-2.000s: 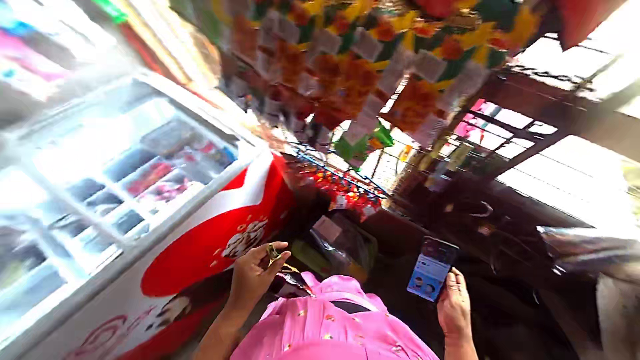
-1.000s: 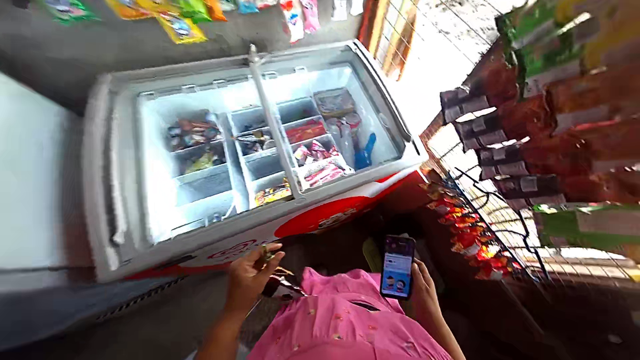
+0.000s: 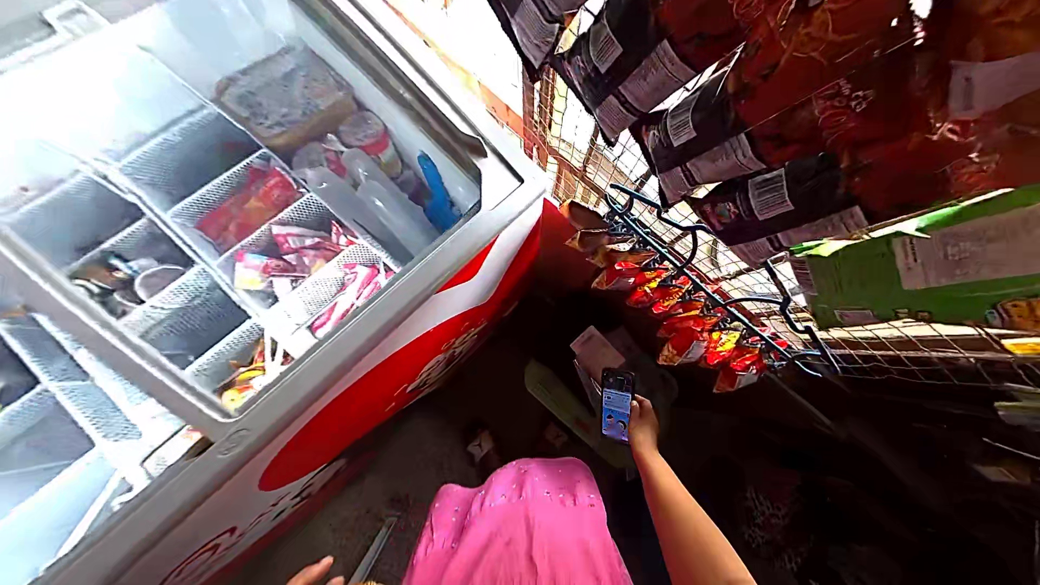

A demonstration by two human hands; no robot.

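Note:
A smartphone (image 3: 617, 405) with a lit screen is held upright in my right hand (image 3: 643, 426), out in front of the pink garment I wear. Only some fingertips of my left hand (image 3: 313, 572) show at the bottom edge, beside the red and white side of the freezer; whatever that hand holds is out of sight. The chest freezer (image 3: 520, 191) fills the left side, its glass top over white wire baskets of wrapped frozen goods, a tub and a blue object.
Small red snack packets (image 3: 682, 325) hang from a blue wire rack (image 3: 691, 272) at the right of the freezer. Larger dark and red packets (image 3: 764, 195) hang above, in front of wire mesh. A pale green object (image 3: 561, 398) lies low behind the phone.
My left hand has dropped to the bottom edge, mostly out of view; earlier it held a small object. The phone stays in my right hand. The view has swung right since one second ago.

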